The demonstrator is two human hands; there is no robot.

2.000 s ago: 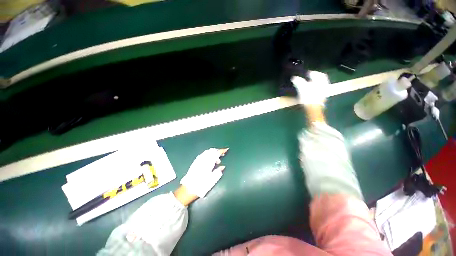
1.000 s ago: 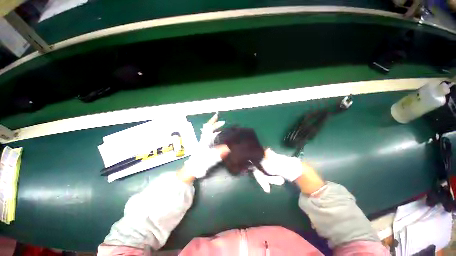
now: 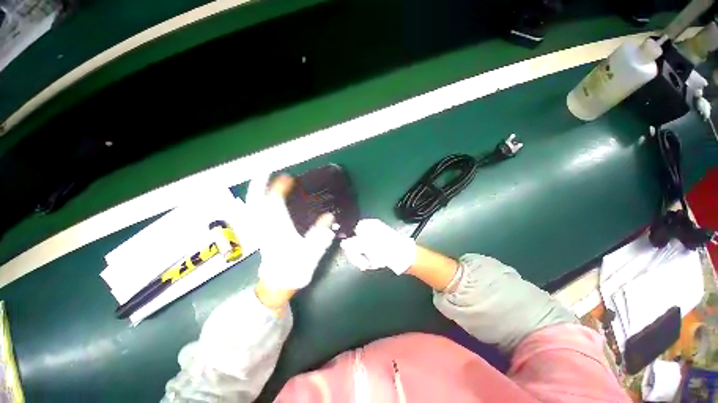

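A black socket block (image 3: 321,195), somewhat blurred, is held just above the green bench top. My left hand (image 3: 285,240), in a white glove with bare fingertips, grips its left and near side. My right hand (image 3: 379,245), also gloved, has its fingers at the block's near right corner; whether they grip the block or its cord is unclear. The black power cord (image 3: 437,187) lies coiled on the bench to the right. Its plug (image 3: 510,146) points to the upper right, with metal pins showing.
White sheets (image 3: 146,256) lie at left under a yellow-black tool (image 3: 189,264). A pale rail (image 3: 394,114) borders the dark conveyor channel with black units (image 3: 529,30). At right are a squeeze bottle (image 3: 612,81), another black device (image 3: 669,83), papers (image 3: 642,275) and a dark phone-like object (image 3: 653,340).
The block has come from the channel side into both hands over the bench. Its cord now lies still in a coil. Since one second ago, the block and hands sit further left in view.
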